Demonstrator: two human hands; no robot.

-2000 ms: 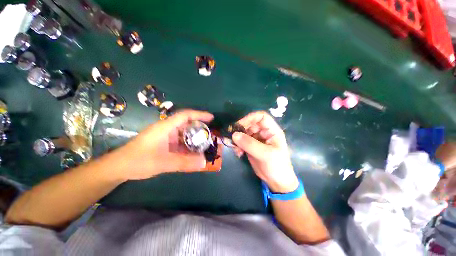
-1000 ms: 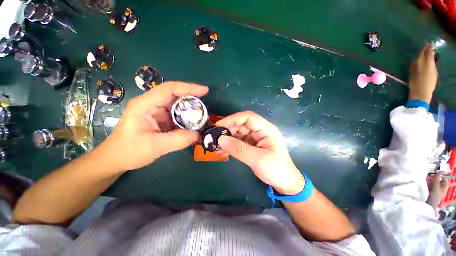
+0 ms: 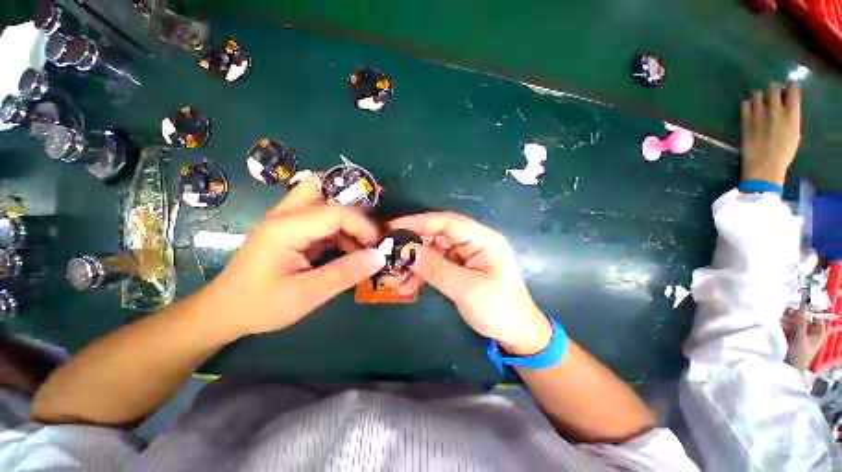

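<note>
My left hand [image 3: 294, 258] and my right hand [image 3: 473, 277] meet in front of me. Both hold the small black display module [image 3: 401, 251] between thumbs and fingertips, its back with white and orange patches facing up. The orange-brown test fixture [image 3: 386, 293] lies just below the module, partly hidden by my fingers. The silver-rimmed watch case [image 3: 351, 186] lies face up just beyond my left fingers, with a white and metallic inside.
Several display modules [image 3: 270, 161] lie beyond and left. Clear-and-black cylindrical items [image 3: 65, 143] and a clear plastic strip [image 3: 148, 235] are at left. White scraps [image 3: 529, 164], a pink double-ended piece [image 3: 667, 144] and another person's hand [image 3: 771, 129] are at right.
My left hand has let go of the watch case, which now lies beyond it, and has joined my right hand on the display module. Another person's arm has come in at right.
</note>
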